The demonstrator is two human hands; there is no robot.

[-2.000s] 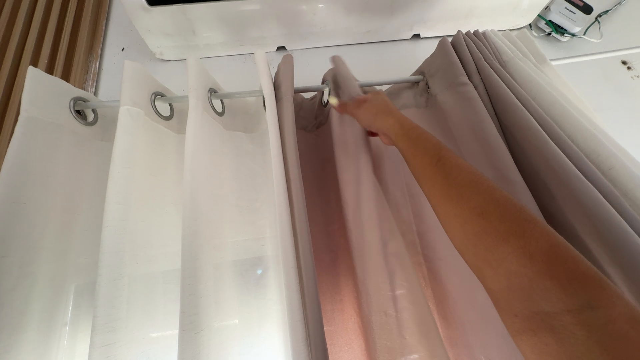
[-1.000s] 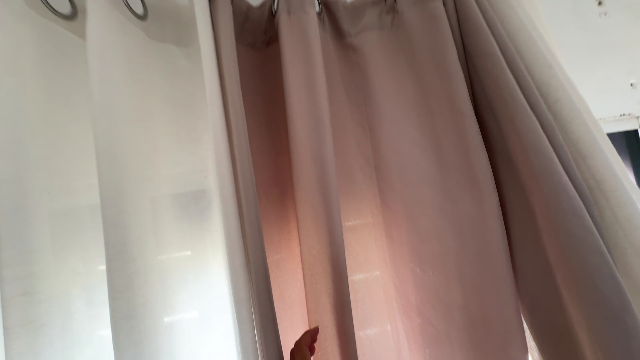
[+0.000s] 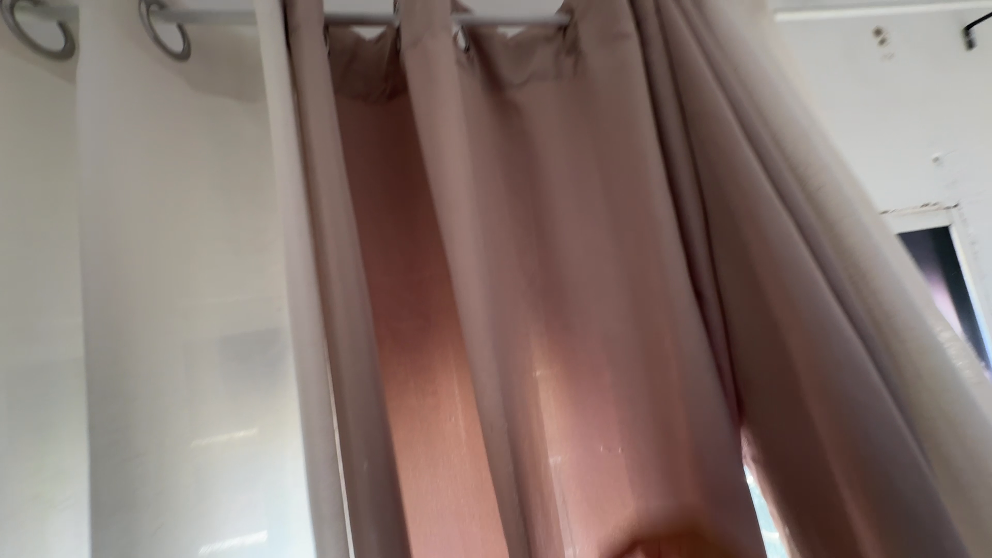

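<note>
A taupe-pink curtain (image 3: 589,232) hangs in folds from a metal curtain rod (image 3: 511,18), and light shows through its lower part. To its left a sheer white curtain (image 3: 186,232) hangs by metal grommets (image 3: 164,29) on the same rod. At the bottom edge, in front of the taupe curtain, a blurred bit of a hand (image 3: 674,539) shows; which hand it is, and whether it touches the cloth, cannot be told. No other hand is in view.
Gathered taupe and pale curtain folds (image 3: 814,232) slant down to the right. Behind them stand a white wall (image 3: 868,101) and a dark opening with a white frame (image 3: 922,217). A narrow bright gap shows between folds at the lower right.
The arm that reached up to the curtain near the rod two seconds ago is gone from there; one second ago only fingertips showed at the bottom. The view has dropped and come closer.
</note>
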